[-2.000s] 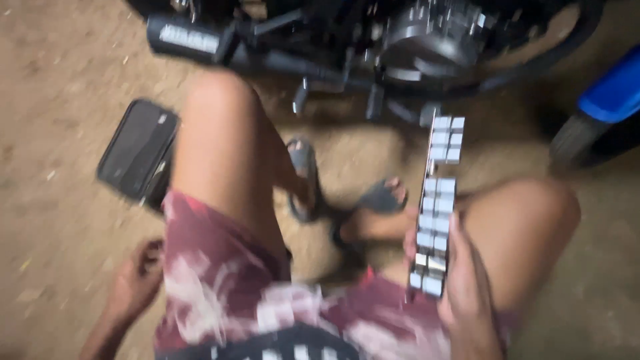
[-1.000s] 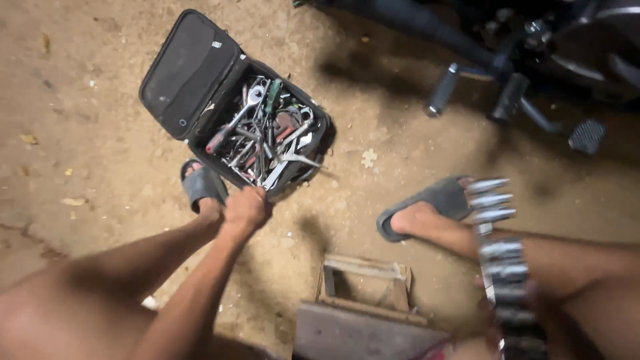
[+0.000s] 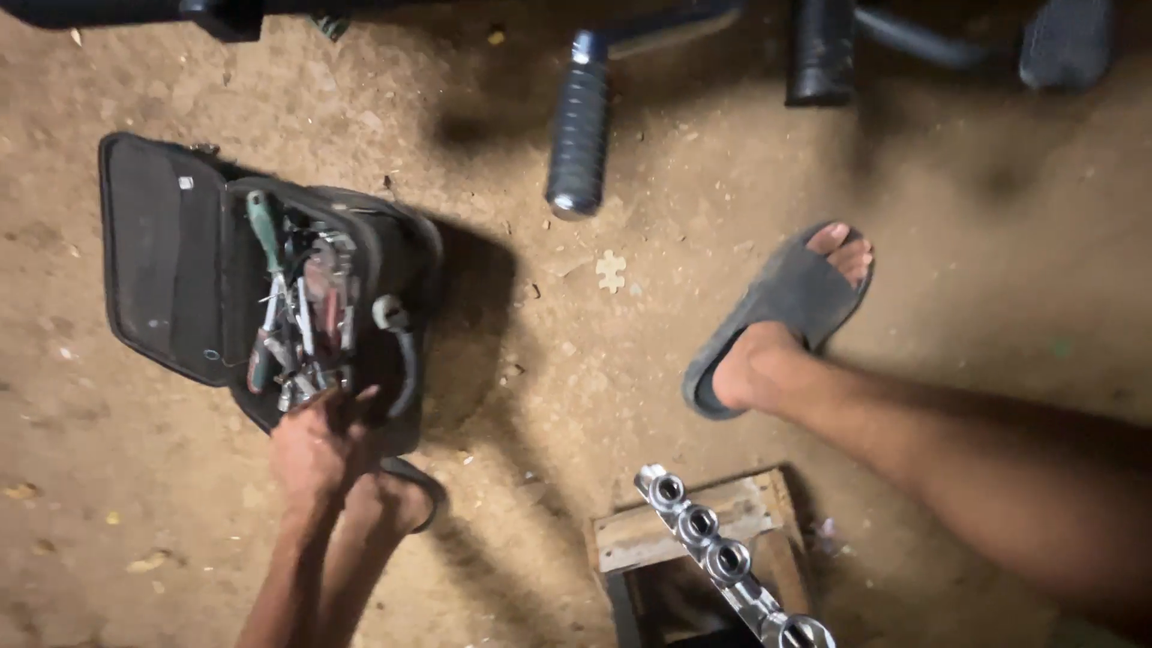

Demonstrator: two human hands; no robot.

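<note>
My left hand (image 3: 319,450) reaches into the near end of an open black fabric tool bag (image 3: 382,234); its fingertips are hidden among the tools, so a grip cannot be made out. Inside the bag lie a green-handled screwdriver (image 3: 263,232), a red-handled tool (image 3: 331,319) and several metal tools. The bag's lid (image 3: 162,261) is folded out to the left. At the bottom, a metal socket rail (image 3: 742,603) with several chrome sockets (image 3: 698,522) slants over a wooden frame. My right hand, last seen around this rail, is outside the view.
A wooden stool or crate (image 3: 688,526) stands at bottom centre. A motorcycle's ribbed footpeg (image 3: 578,135) and a pedal (image 3: 1066,45) hang in at the top. One sandalled foot (image 3: 783,315) is at right, another beside the bag. A jigsaw-shaped piece (image 3: 611,271) lies on the dirt.
My left hand was beside my thigh, then at the bag's near edge, and now is in the bag. The lid was closed two seconds ago and is open now. The view has shifted strongly.
</note>
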